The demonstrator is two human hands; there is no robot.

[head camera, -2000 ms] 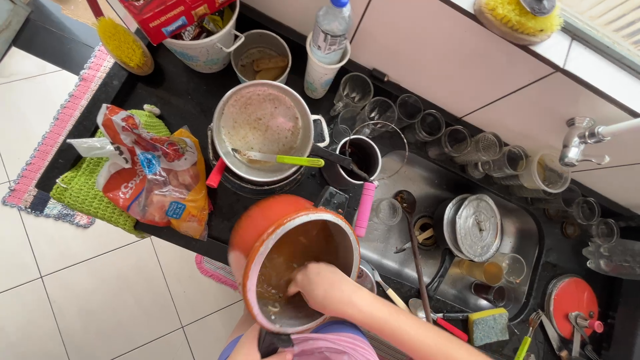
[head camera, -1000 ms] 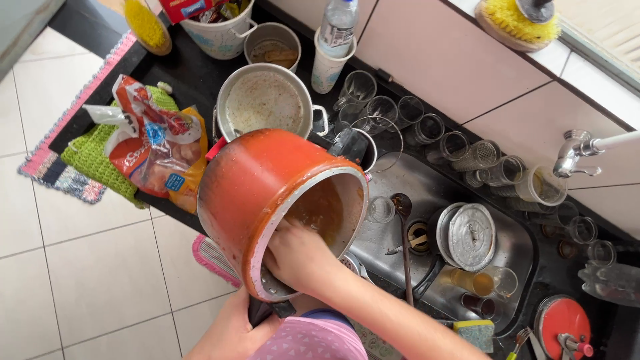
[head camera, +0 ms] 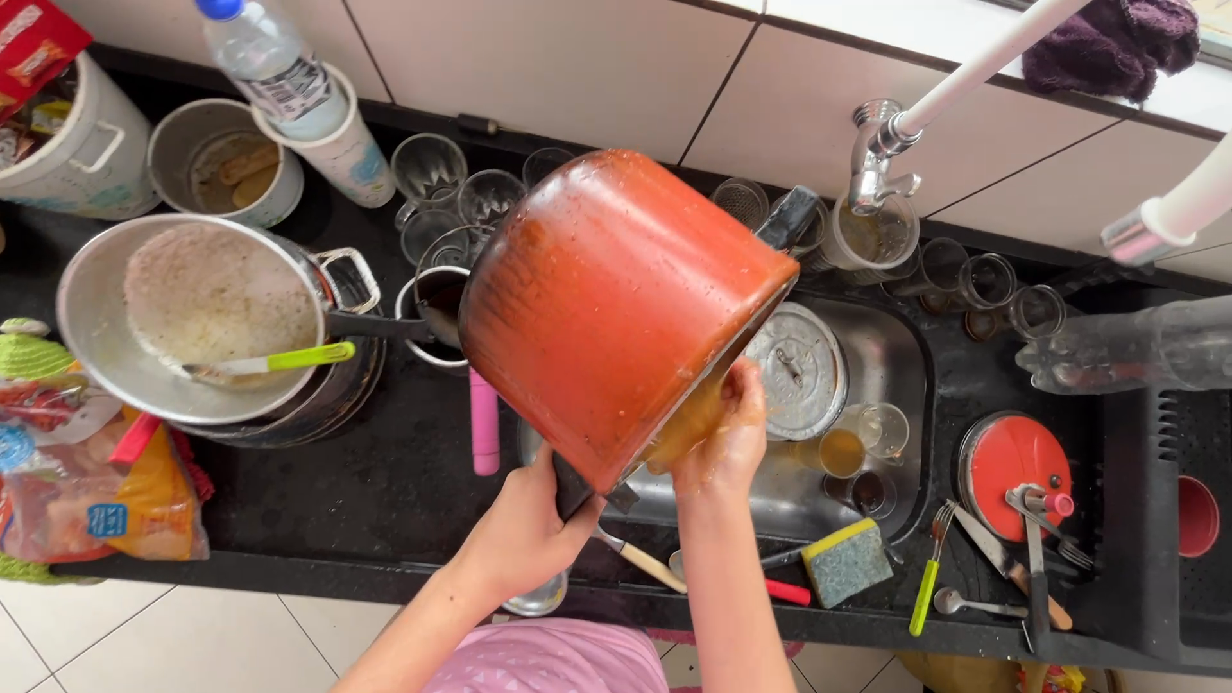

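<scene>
My left hand (head camera: 534, 515) grips the black handle of a large red pressure cooker pot (head camera: 616, 308), which is tipped far over above the left part of the steel sink (head camera: 890, 366). At the pot's lowered mouth is my right hand (head camera: 727, 433), palm side up and wet, with brownish liquid (head camera: 693, 423) running out against its fingers. Whether the fingers hold anything solid cannot be told. A round metal lid (head camera: 794, 371) and glasses with brown liquid (head camera: 842, 452) lie in the sink to the right of the hand. The pot hides part of the sink and its own inside.
A metal pan (head camera: 221, 318) with a green-handled knife (head camera: 289, 361) stands at left, beside bagged chicken (head camera: 125, 491). Glasses line the wall under the tap (head camera: 876, 164). A sponge (head camera: 847, 563), a red cooker lid (head camera: 1015, 472), cutlery and a black dish rack (head camera: 1136, 539) are at right.
The pot has moved right, from beside the stove to over the sink, and is tipped much further. My right hand was inside it and is now at its mouth. The view has shifted right.
</scene>
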